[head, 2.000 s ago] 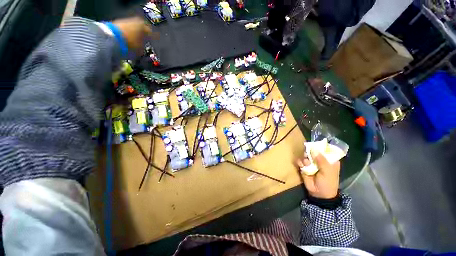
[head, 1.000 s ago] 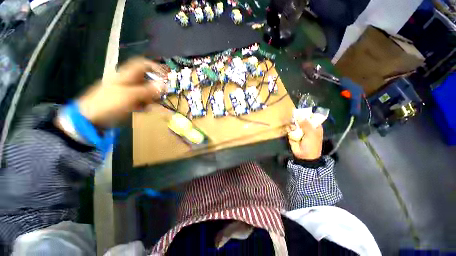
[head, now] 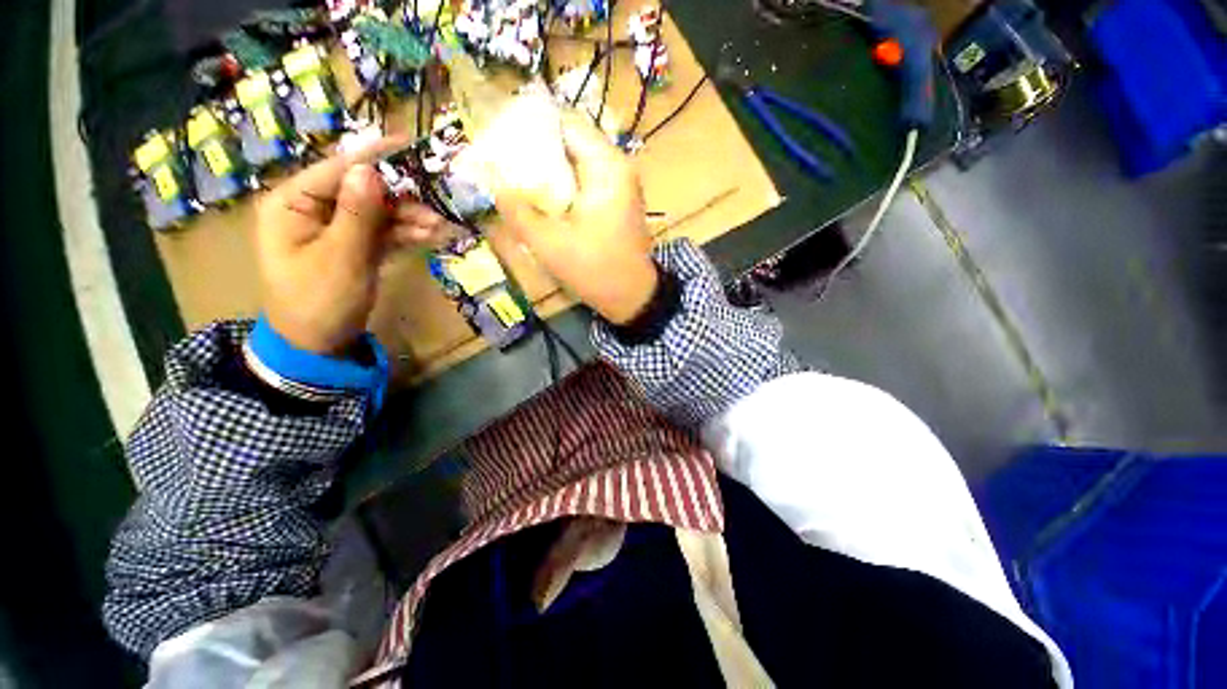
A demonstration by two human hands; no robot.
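My left hand point(head: 320, 249), with a blue wrist band, has its fingertips on a small wired circuit board point(head: 420, 164) with red and white parts. My right hand point(head: 592, 229) is closed on an overexposed white bundle point(head: 522, 146), close to the right of that board; its tip is lost in glare. A power supply board point(head: 482, 289) with a yellow block lies just below both hands on the cardboard sheet point(head: 700, 168), with black leads trailing towards me. Several power supply boards point(head: 215, 151) stand in a row at the left.
More boards and leads point(head: 501, 30) crowd the sheet's far edge. Blue-handled pliers point(head: 797, 131) lie open right of the sheet. A blue-grey glue gun point(head: 912, 61) with a pale cable is beyond them. A black device with a brassy spool point(head: 1029, 88) and blue bins stand farther right.
The view has shifted down and right. My left hand has come in over the sheet to the small board. My right hand has moved left from the sheet's right edge, still holding the white bundle.
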